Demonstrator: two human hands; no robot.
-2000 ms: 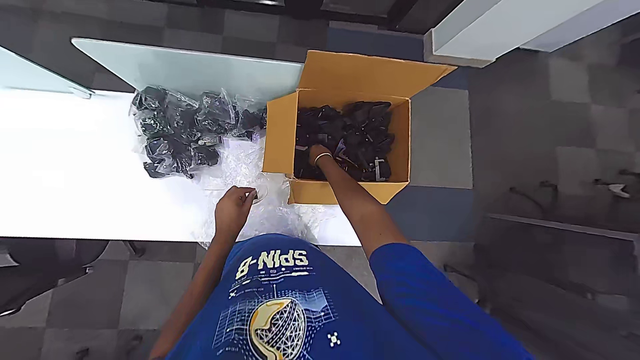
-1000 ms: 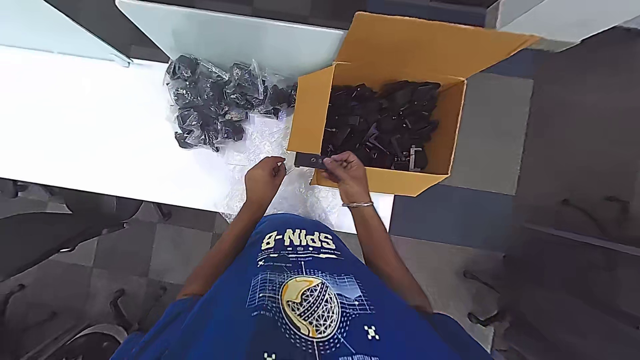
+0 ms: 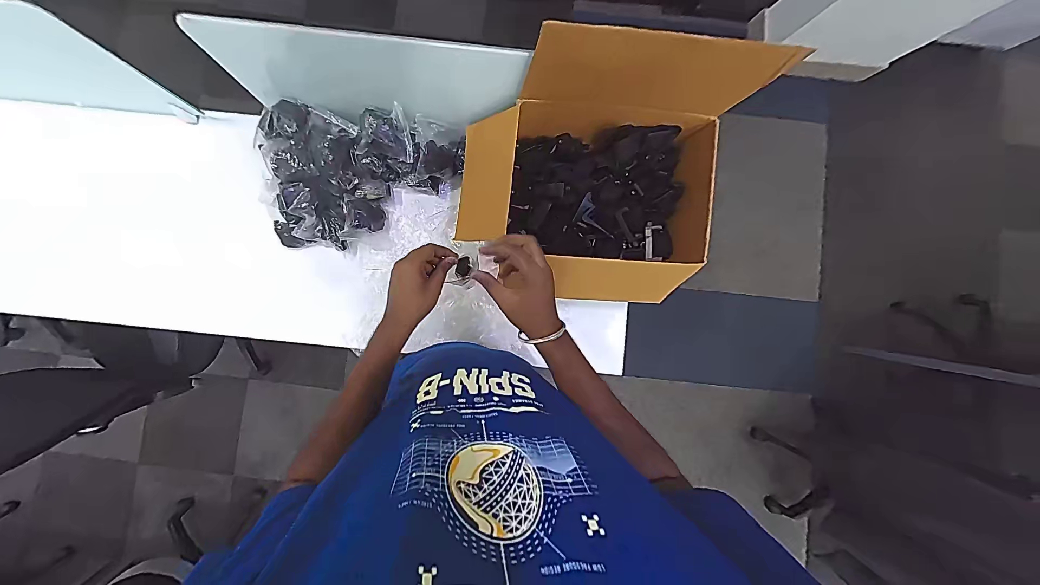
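Note:
Between my two hands is a small clear plastic bag (image 3: 461, 280) with a small black item (image 3: 464, 266) in it. My left hand (image 3: 417, 284) pinches the bag's left side between thumb and fingertips. Its right side is at the fingertips of my right hand (image 3: 520, 284), which wears a bracelet; whether those fingers grip it I cannot tell. Under and beyond my hands lie crumpled clear plastic bags (image 3: 418, 223). To the right stands an open cardboard box (image 3: 630, 279) holding many small black items (image 3: 597, 191). Bagged black items (image 3: 321, 171) lie in a pile at the back left.
The white table (image 3: 162, 219) runs off to the left, with a pale partition panel (image 3: 366, 69) along its back edge. A box flap (image 3: 487, 175) reaches toward the bags. Dark chairs (image 3: 73, 398) stand at the lower left, on the checkered carpet floor (image 3: 723, 349).
My right hand was inside the box two seconds ago, then held a flat dark item at its near edge. Now both hands are together at a small bag with a black item inside.

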